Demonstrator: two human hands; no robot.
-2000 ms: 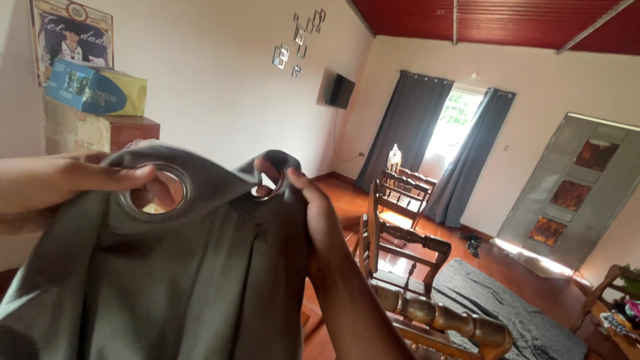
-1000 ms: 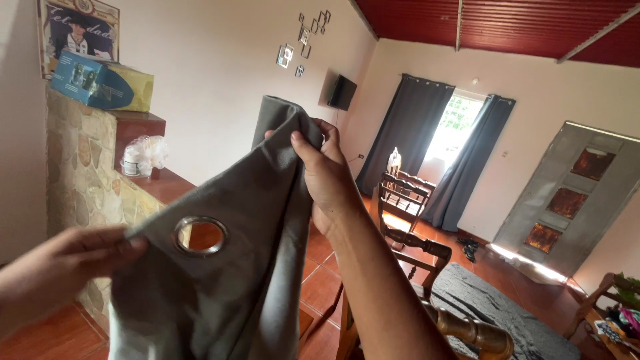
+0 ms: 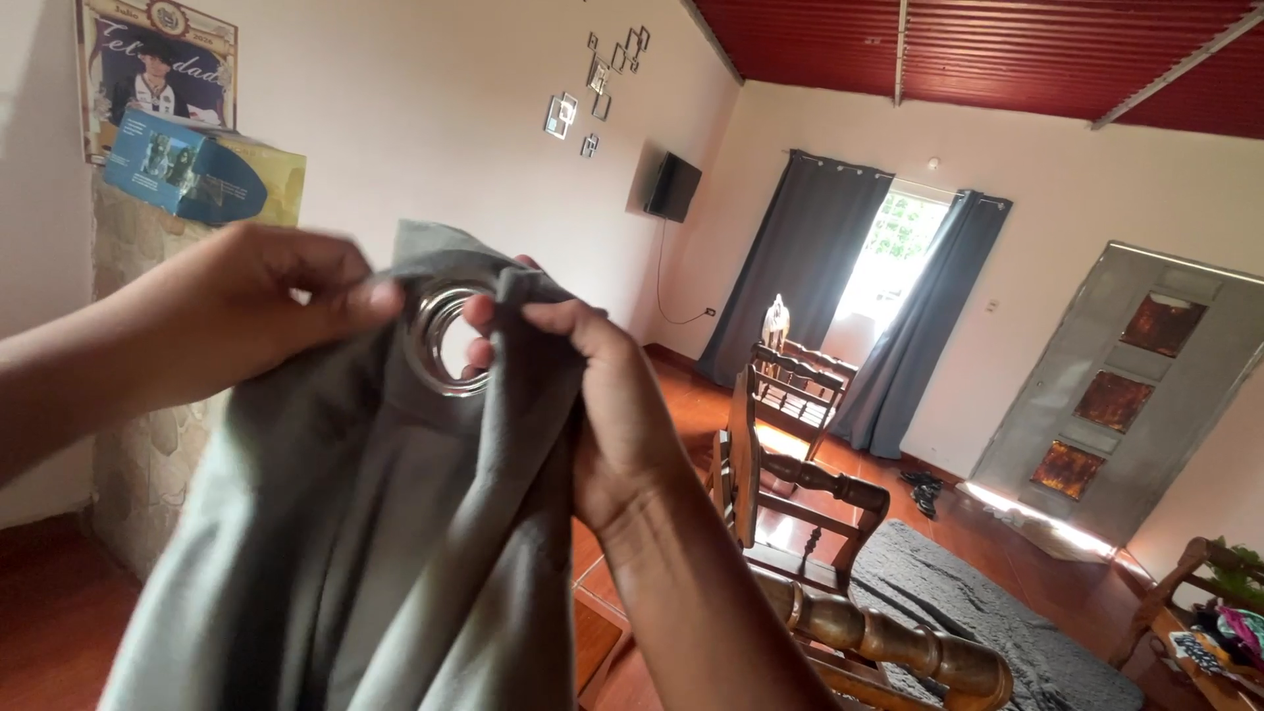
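A grey grommet curtain (image 3: pixel 326 553) hangs in folds from both hands in front of me. My left hand (image 3: pixel 296 296) pinches its top edge between thumb and fingers, just left of a shiny metal grommet (image 3: pixel 420 346). On the other side of that ring, my right hand (image 3: pixel 612 395) grips the gathered top edge, its thumb on the near side and fingertips showing through the ring's opening. The rings appear stacked together there. The lower part of the curtain runs out of view.
Wooden chairs (image 3: pixel 805 474) stand to the right, by a grey rug (image 3: pixel 968 612). A stone-faced pillar (image 3: pixel 138 395) with a blue and yellow box (image 3: pixel 197 173) is at left. Dark curtains (image 3: pixel 780 257) flank the far window; a grey metal door (image 3: pixel 1116 395) is at right.
My left hand has risen from the curtain's lower left side to its top edge, close to my right hand. The ring that hung apart from my right hand one second ago is now beside it.
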